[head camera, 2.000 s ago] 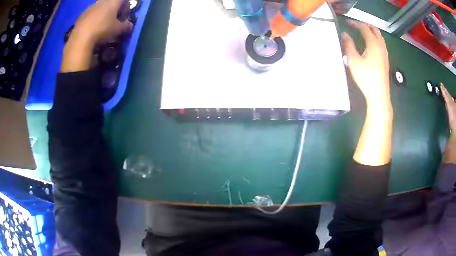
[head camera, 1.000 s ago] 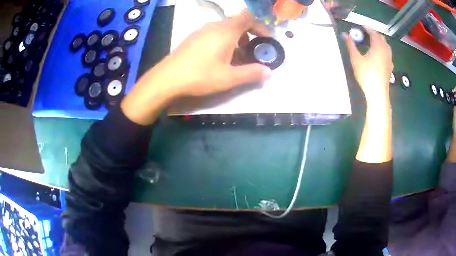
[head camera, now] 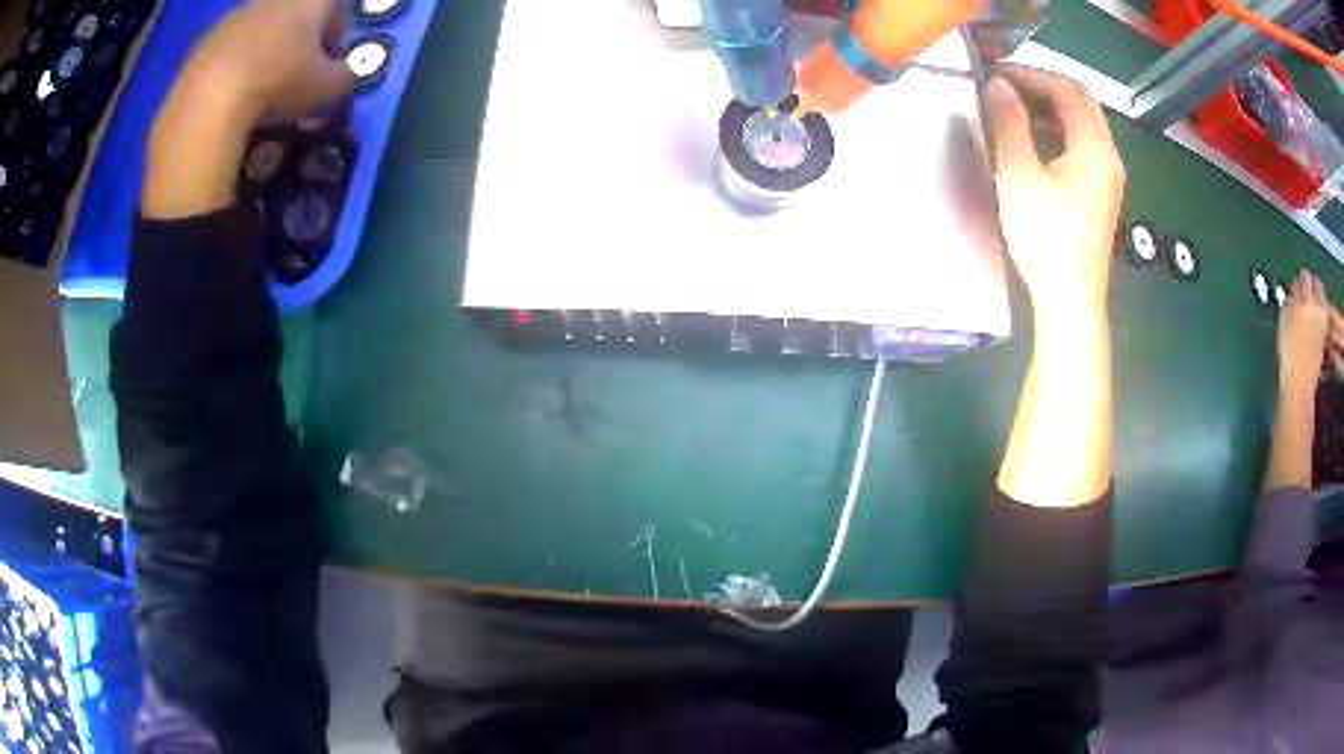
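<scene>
A black disc with a silver centre (head camera: pixel 777 143) sits on the small round fixture on the white machine top (head camera: pixel 590 221). The blue dispensing head (head camera: pixel 752 52) and the orange nozzle (head camera: pixel 882 47) meet just above it. My left hand (head camera: pixel 273 67) is over the blue tray (head camera: pixel 347 243) among black discs; its fingertips are near a pale-centred disc (head camera: pixel 366 59), and whether it grips one cannot be told. My right hand (head camera: pixel 1058 170) is at the machine's right edge, fingers curled, with no disc visible in it.
Several black discs stand in a row on the green bench (head camera: pixel 1182 256) at right, by another person's hands (head camera: pixel 1303 332). A carton of discs (head camera: pixel 44 133) is at far left. A pale cable (head camera: pixel 848 516) hangs in front. Clear plastic scraps (head camera: pixel 386 479) lie on the bench. A red bin (head camera: pixel 1265 133) is at back right.
My left hand has moved from the fixture back to the tray. The disc my right hand held a second ago is no longer visible in it. The nozzles are over the seated disc.
</scene>
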